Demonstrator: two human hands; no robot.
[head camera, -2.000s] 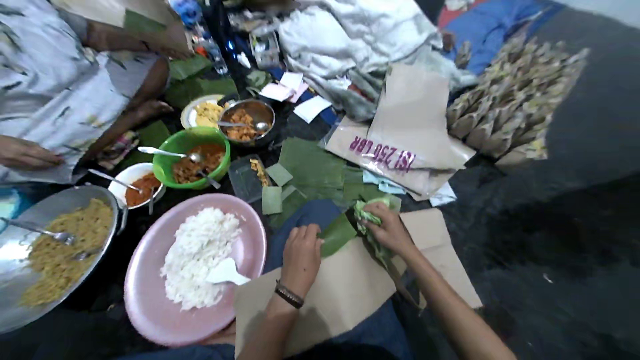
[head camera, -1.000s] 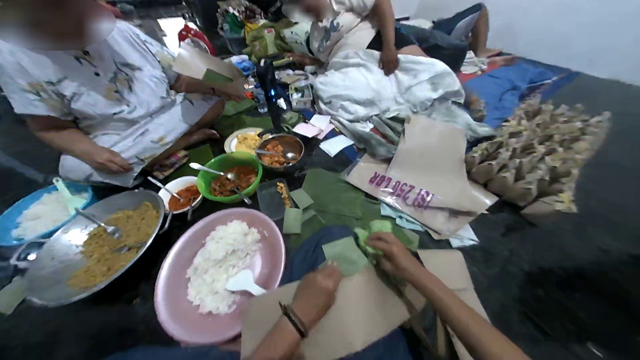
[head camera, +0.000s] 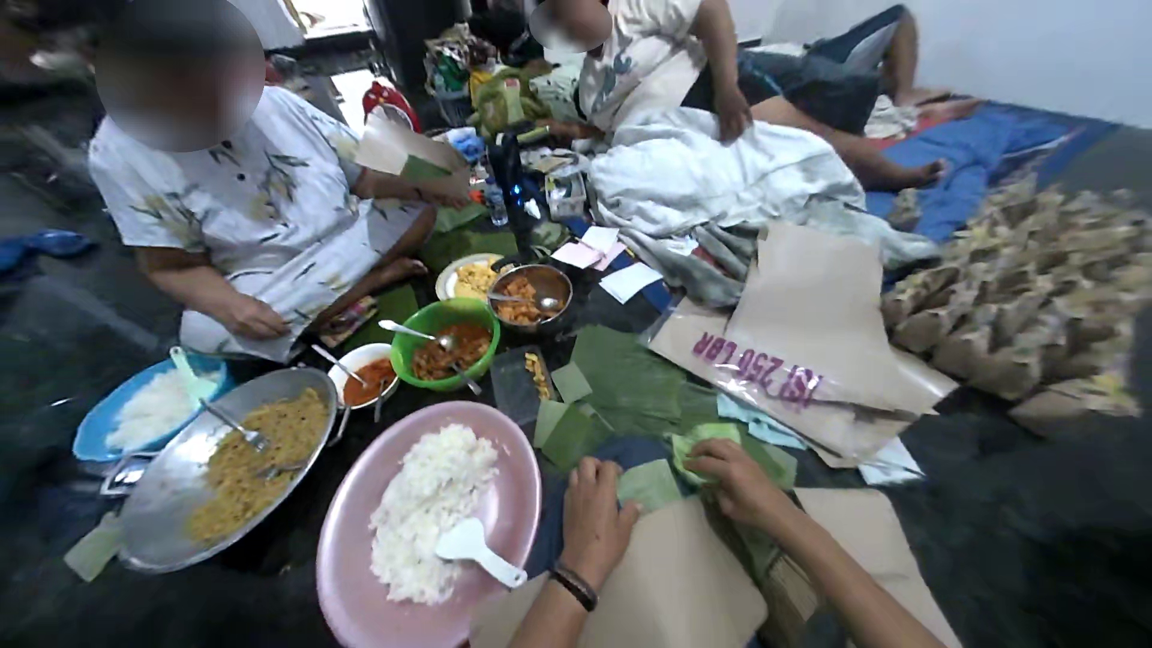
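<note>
My left hand (head camera: 596, 515), with a dark band at the wrist, lies at the upper left edge of a brown wrapping paper sheet (head camera: 679, 576), beside a cut piece of banana leaf (head camera: 650, 486). Whether its fingers grip the sheet or leaf is not clear. My right hand (head camera: 736, 475) pinches a crumpled light green cloth or leaf (head camera: 706, 439) above the far edge of the sheet. To the left is a pink basin (head camera: 337, 540) of white rice (head camera: 432, 513) with a white rice paddle (head camera: 481, 551). More brown paper (head camera: 868, 531) lies under my right forearm.
A green bowl (head camera: 477, 382), steel bowl (head camera: 567, 310), white bowl (head camera: 337, 369), large noodle pan (head camera: 162, 531) and blue rice basin (head camera: 85, 423) stand left. Ahead lie banana leaves (head camera: 621, 369) and stacked paper (head camera: 810, 297). Wrapped packets (head camera: 1035, 288) are piled right. Two people sit or recline beyond.
My left hand has drawn back from the leaf piece toward the paper's left edge. The view has tilted up, bringing the seated person's upper body into sight. My right hand stays at the green material.
</note>
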